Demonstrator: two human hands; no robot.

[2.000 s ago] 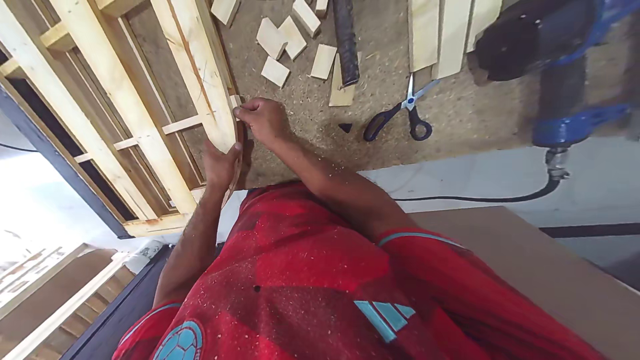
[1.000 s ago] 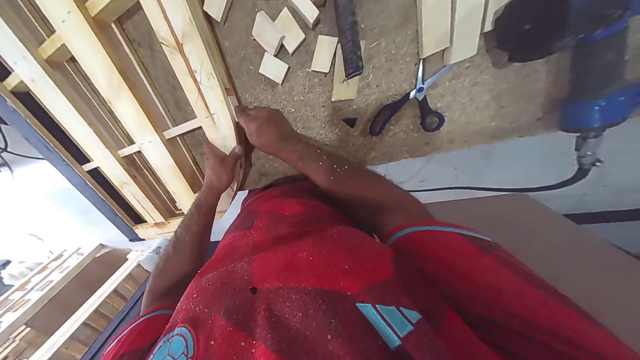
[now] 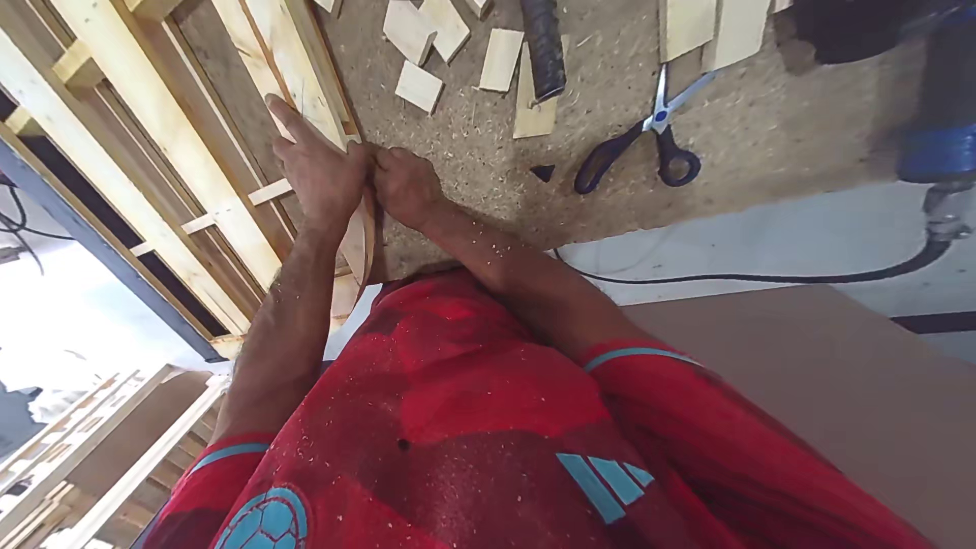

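A wooden frame of light boards [image 3: 171, 130] fills the left of the view. My left hand [image 3: 320, 168] lies over the frame's nearest board, its fingers spread along the wood and its thumb near my other hand. Curled at the outer edge of that board is my right hand [image 3: 408, 185], its fingertips against a thin brown strip [image 3: 369, 236] that runs along the edge. Whether the fingers pinch the strip is hidden. Scissors with dark handles [image 3: 662, 122] lie with parted blades to the right of my hands. Small wood blocks [image 3: 419, 87] are scattered above them.
A dark-wrapped handle [image 3: 543, 49] rests over a thin wood piece on the sawdust-strewn particle board [image 3: 488, 160]. Flat wood pieces [image 3: 688, 29] lie at the top. A blue and black air tool [image 3: 942, 152] with a black hose [image 3: 762, 279] is at the right. More slatted frames [image 3: 130, 465] stand lower left.
My left hand has moved up along the board, from below its edge to lying over it with the fingers stretched out. My right hand stays at the board's edge.
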